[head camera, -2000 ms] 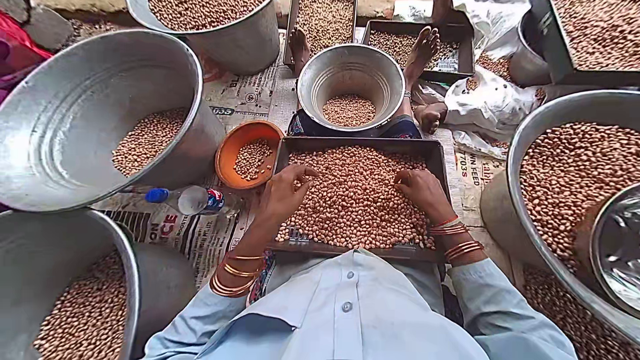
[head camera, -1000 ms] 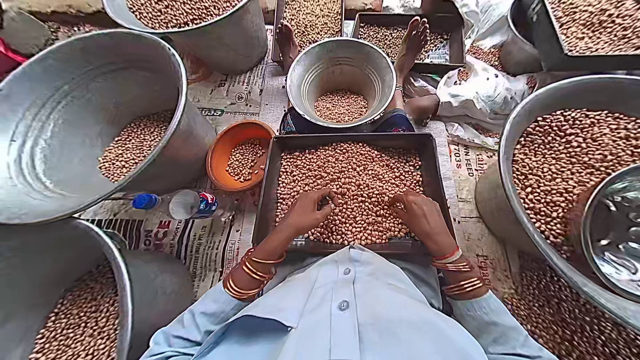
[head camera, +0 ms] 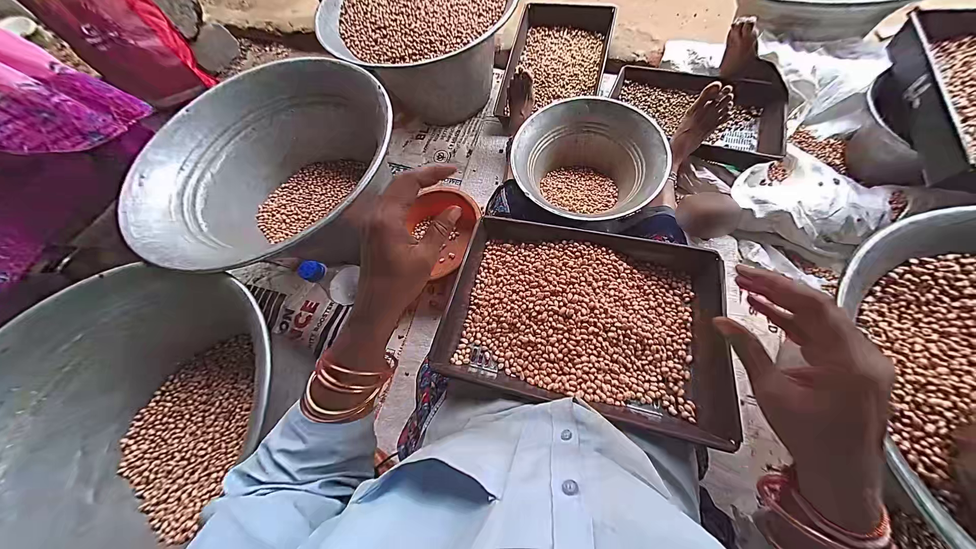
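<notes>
A dark rectangular metal tray (head camera: 728, 335) lies tilted across my lap, heaped with reddish-brown nuts or beans (head camera: 579, 320). My left hand (head camera: 404, 236) is raised off the tray's left side, fingers spread, holding nothing; it partly covers an orange bowl (head camera: 457, 210) with a few nuts inside. To the right of the tray, my right hand (head camera: 812, 366) is up with its fingers apart and nothing in it. Just past the tray's far edge stands a round metal tub (head camera: 526, 152) with a small pile of nuts at its bottom.
Large metal tubs of nuts stand at left (head camera: 152, 183), lower left (head camera: 255, 381), upper left (head camera: 450, 84) and right (head camera: 862, 267). Beyond lie two dark trays (head camera: 610, 23), (head camera: 778, 114), another person's bare feet (head camera: 701, 114) and white plastic sheeting (head camera: 793, 198). A blue-capped bottle (head camera: 311, 270) lies at left.
Both hands were over the nuts in the tray; they have lifted and moved apart to either side of it. The tray now sits at a slant. The view has shifted somewhat.
</notes>
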